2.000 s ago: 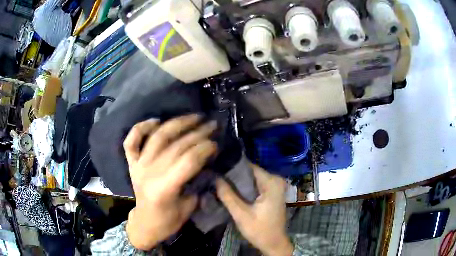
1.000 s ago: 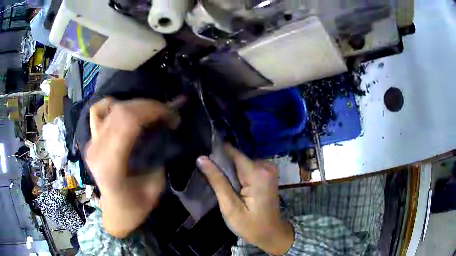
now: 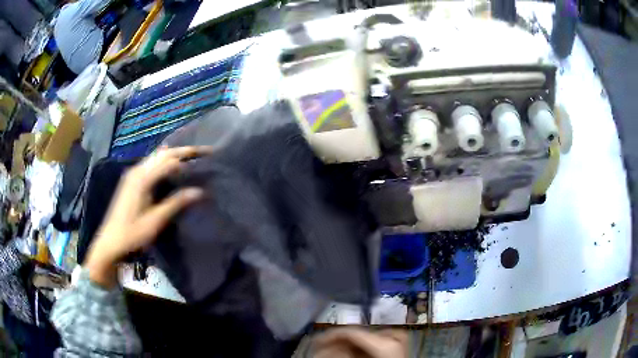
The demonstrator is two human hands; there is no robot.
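The grey garment piece (image 3: 280, 189) lies bunched on the table left of and in front of the overlock machine (image 3: 448, 192), and its lower part hangs over the table edge. My left hand (image 3: 150, 203) is on the cloth's left side, thumb and fingers closed around a fold. My right hand (image 3: 360, 342) is blurred and cut off by the bottom edge, below the cloth's lower right corner; whether it holds cloth cannot be told. The presser foot area is mostly hidden by dark cloth.
The blue plastic tray (image 3: 403, 255) with black trimmings (image 3: 455, 252) is under the machine front. Plaid cloth (image 3: 178, 105) lies behind the garment at left. White tension knobs (image 3: 468, 127) line the machine. A black pile (image 3: 105, 189) is at far left.
The view has shifted back, showing more of the machine and table. My left hand has moved left with the cloth, which is spread wider. My right hand has dropped to the bottom edge.
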